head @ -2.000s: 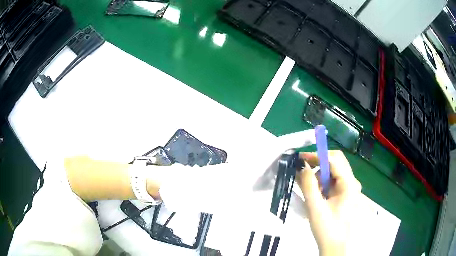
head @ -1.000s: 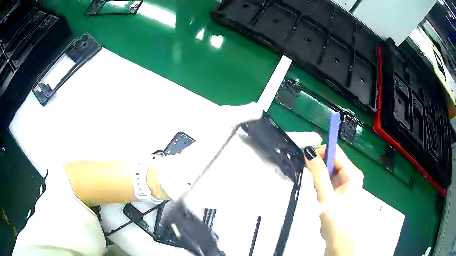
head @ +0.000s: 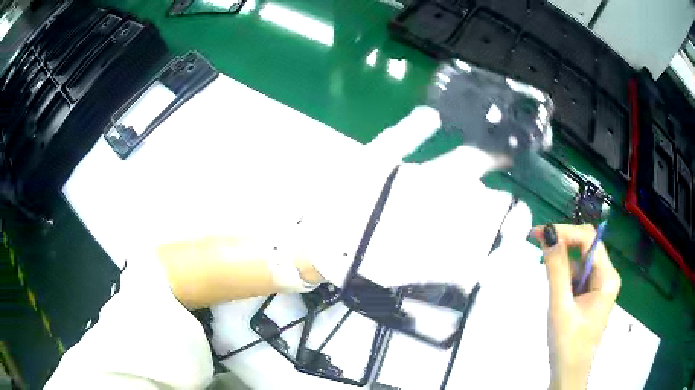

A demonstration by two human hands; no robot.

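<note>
My left hand (head: 331,221), in a white glove that merges with the white sheet (head: 259,152), holds a black phone middle frame (head: 488,110). Its solid camera-end plate is blurred and points away from me over the green bench; its other end lies nearer, above the waiting frames (head: 324,362). The glove's exact outline is hard to tell. My right hand (head: 579,289), bare with a dark thumbnail, grips the slim blue-purple tool (head: 590,259) upright, to the right of the held frame and apart from it.
A separate frame (head: 183,76) lies on the sheet's left corner, beside black trays (head: 76,84). A large black tray (head: 533,68) stands at the back, a red-rimmed tray (head: 634,194) at right. Set-down frames (head: 590,199) lie on the green right of the sheet; another shows at the top edge.
The held frame has moved up and away, its camera end now over the green. My right hand has shifted right in view, with the tool turned thinner. The whole view has shifted.
</note>
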